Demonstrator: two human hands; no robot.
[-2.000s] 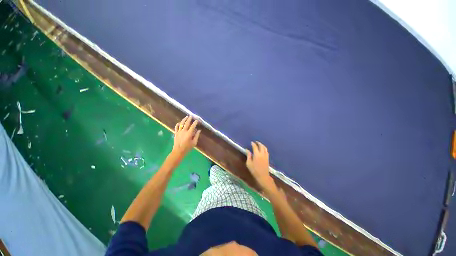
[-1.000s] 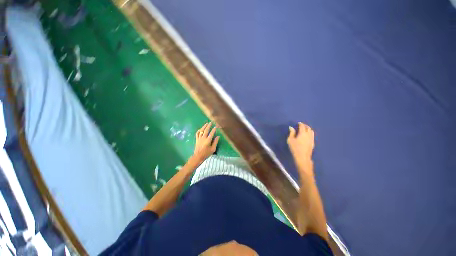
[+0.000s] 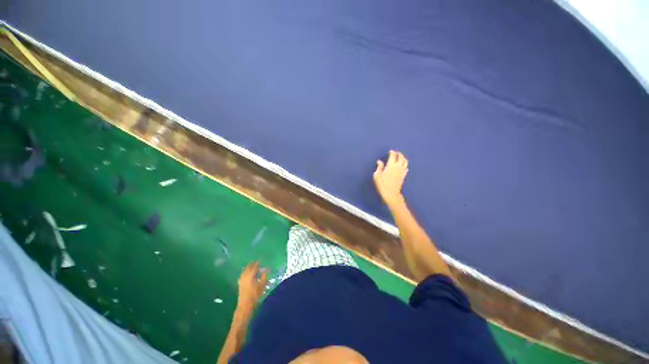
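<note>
A wide navy fabric ply [image 3: 299, 92] covers the table, with its whitish selvedge [image 3: 274, 168] running along the near side. A long shallow wrinkle crosses the cloth at the upper right. My right hand [image 3: 392, 175] is over the cloth, past the selvedge, palm down with nothing in it. Whether it touches the cloth is hard to tell. My left hand [image 3: 252, 281] hangs beside my body over the floor, small and slightly blurred, with fingers apart and nothing seen in it.
The brown table ledge [image 3: 235, 170] lies along the cloth's near side. A yellowish wooden strip [image 3: 39, 65] lies across it at the far left. Scraps [image 3: 60, 242] litter the green floor [image 3: 178, 234]. Light blue cloth [image 3: 50, 306] hangs at the lower left.
My left hand has left the table edge and dropped down beside my body. My right hand has moved from the selvedge onto the cloth. The view has swung left and back.
</note>
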